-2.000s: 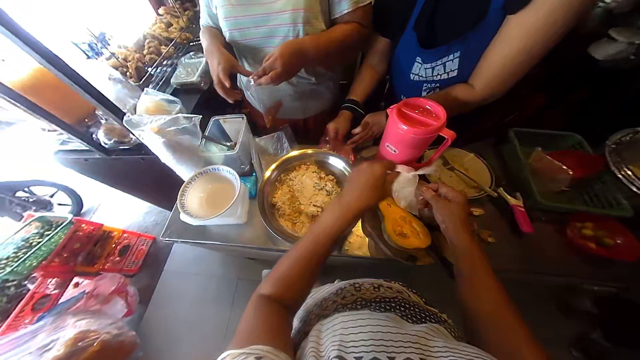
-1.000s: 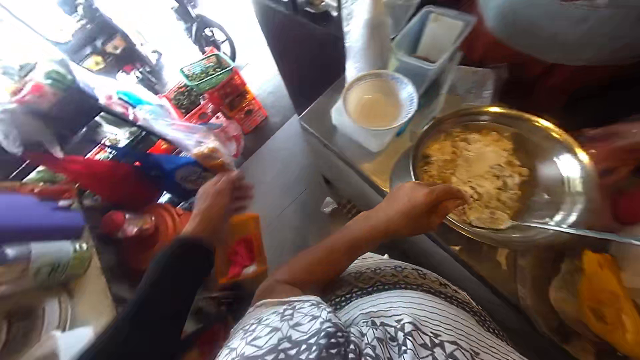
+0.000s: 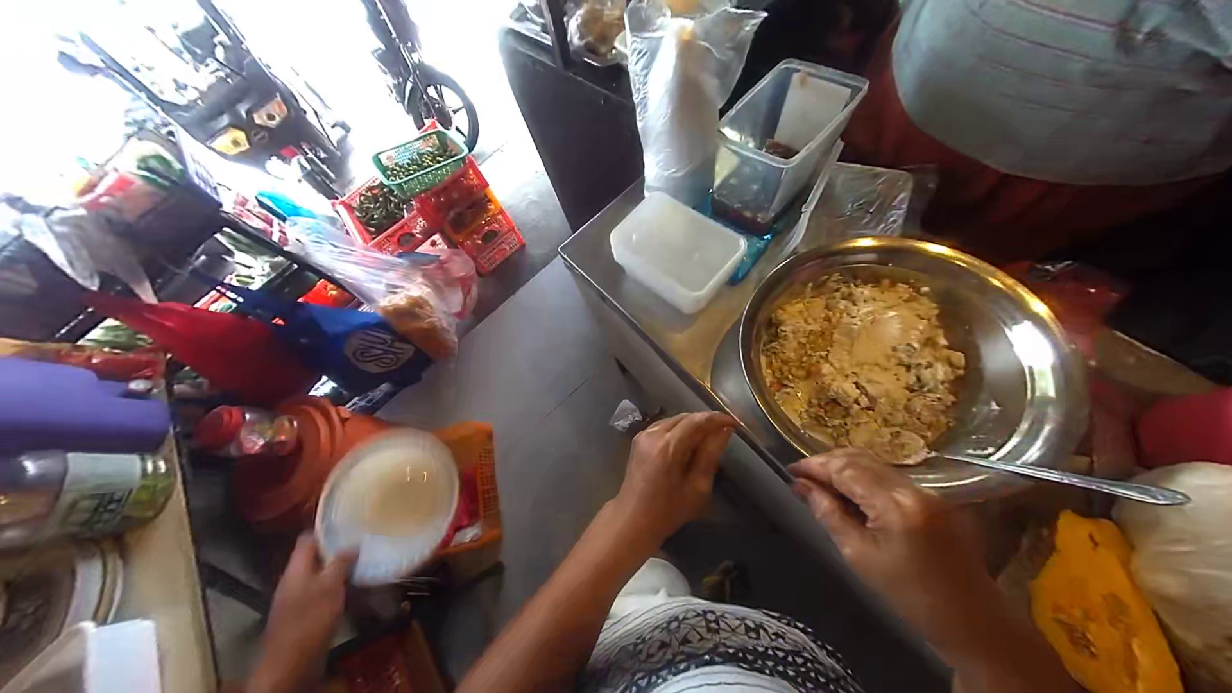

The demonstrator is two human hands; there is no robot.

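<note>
My left hand point(image 3: 679, 472) is bent beside the steel table's front edge; no object shows in it, and its fingertips are hard to make out. At the near rim of a wide metal basin point(image 3: 1020, 385) is my right hand point(image 3: 871, 500), its thumb and fingers slightly apart with nothing visible between them. The basin holds a floury yellow mixture point(image 3: 866, 366). A metal spoon point(image 3: 1068, 474) lies over its rim with its bowl in the mixture. At the lower left, another person's hand point(image 3: 313, 597) holds a blurred round bowl of pale liquid point(image 3: 390, 500).
On the steel table point(image 3: 674, 337) stand a white lidded container point(image 3: 679, 250) and a clear plastic tub point(image 3: 784, 144). A cut squash point(image 3: 1102, 606) lies at lower right. Another person's torso point(image 3: 1059, 87) is beyond the basin. Crates point(image 3: 472, 221) and a blue bag point(image 3: 366, 346) are at left.
The bowl of pale liquid, on the white container one second ago, is now in the other person's hand at left. My left hand has moved off the basin's edge. The view has swung left.
</note>
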